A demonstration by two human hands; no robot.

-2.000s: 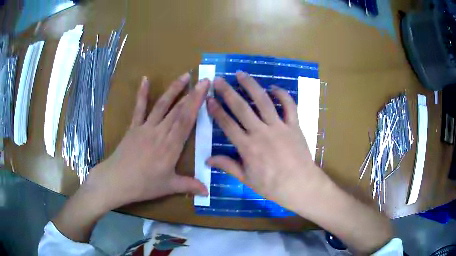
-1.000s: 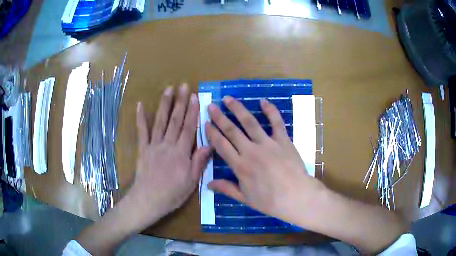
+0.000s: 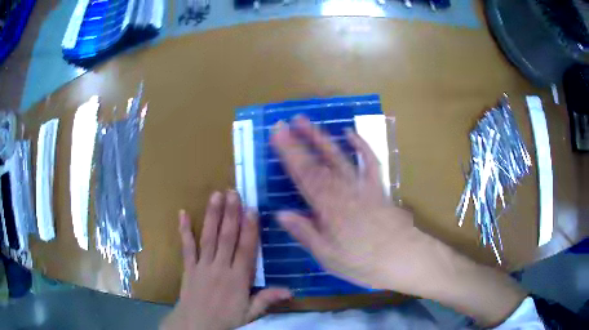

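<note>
A blue solar cell string [image 3: 297, 264] with silver lines lies on the brown tabletop in front of me. A white insulating strip [image 3: 245, 164] lies along its left end, and another white strip [image 3: 373, 138] along its right end. My left hand [image 3: 223, 264] lies at the lower left edge of the cells, fingers over the table and the left strip, thumb at the cells' bottom edge. My right hand [image 3: 342, 206] is spread over the cells, slightly blurred; its palm hides part of them. Neither hand visibly grips anything.
A long ribbon bundle [image 3: 118, 187] and white strips [image 3: 84, 174] lie left. A heap of short ribbon pieces [image 3: 492, 164] and a white strip [image 3: 542, 171] lie right. A stack of finished circuits [image 3: 110, 29] is upper left, a grey round drum [image 3: 526, 38] upper right.
My left hand has moved down along the left strip towards the lower edge. My right hand stays over the cells, its fingers now blurred. The whole view has shifted.
</note>
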